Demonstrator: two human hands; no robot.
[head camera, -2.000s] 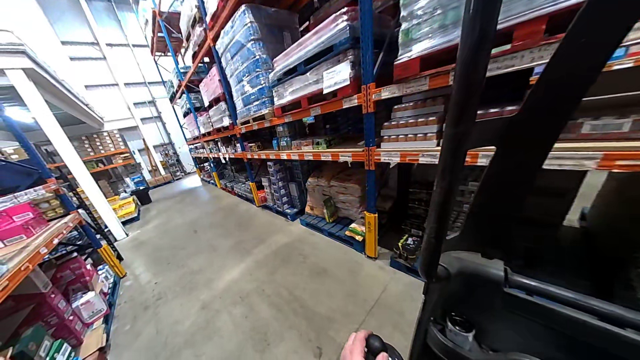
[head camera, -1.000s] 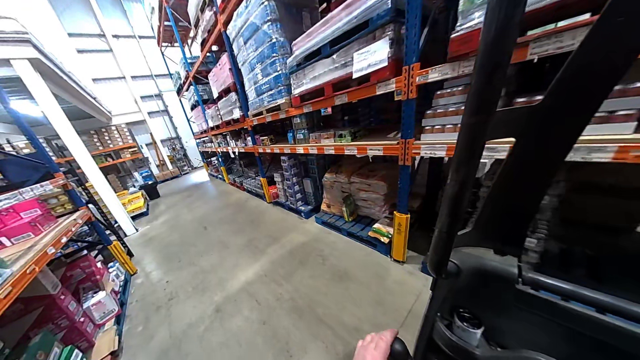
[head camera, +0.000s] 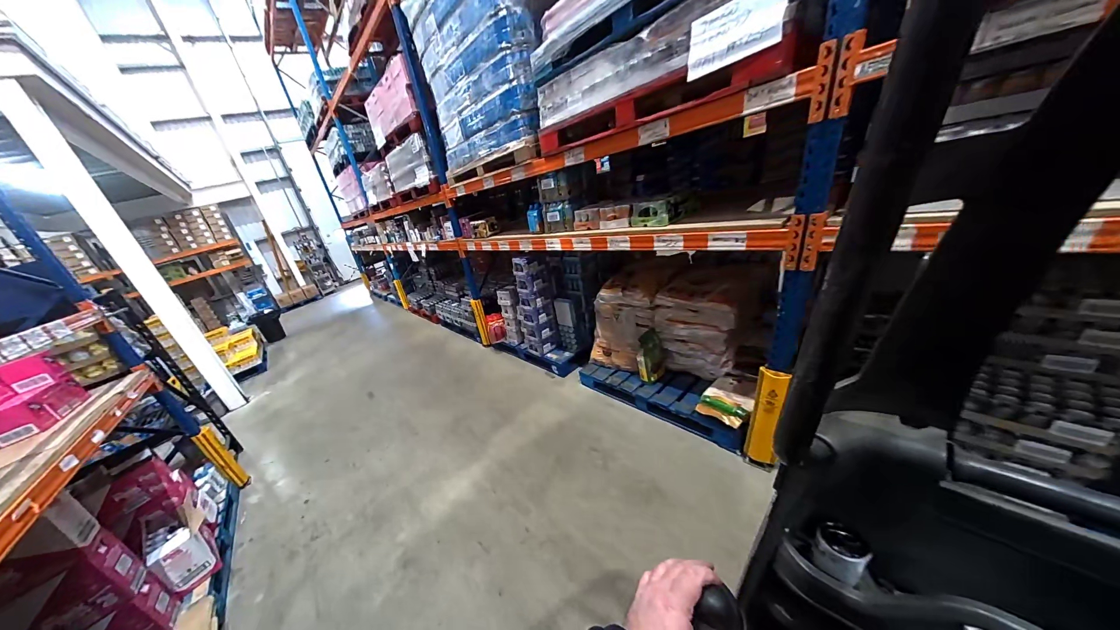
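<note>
At the bottom edge, right of centre, my left hand is closed around a round black knob on a vehicle. Only the back of the hand and some fingers show; part of the knob stays uncovered on its right side. Just to the right are the black body of the vehicle, which looks like a warehouse truck, and a thick black upright post. A silver-grey round container or fitting sits in a recess of that body. My right hand is out of view.
Pallet racking with orange beams and a yellow upright guard lines the right side. Sacks rest on a blue pallet. Concrete floor runs between the racks. Pink boxes and a white column stand left; a black bin is farther off.
The racking and the sacks on the right appear nearer than before, as the view has moved along the aisle. My left hand stays at the black knob.
</note>
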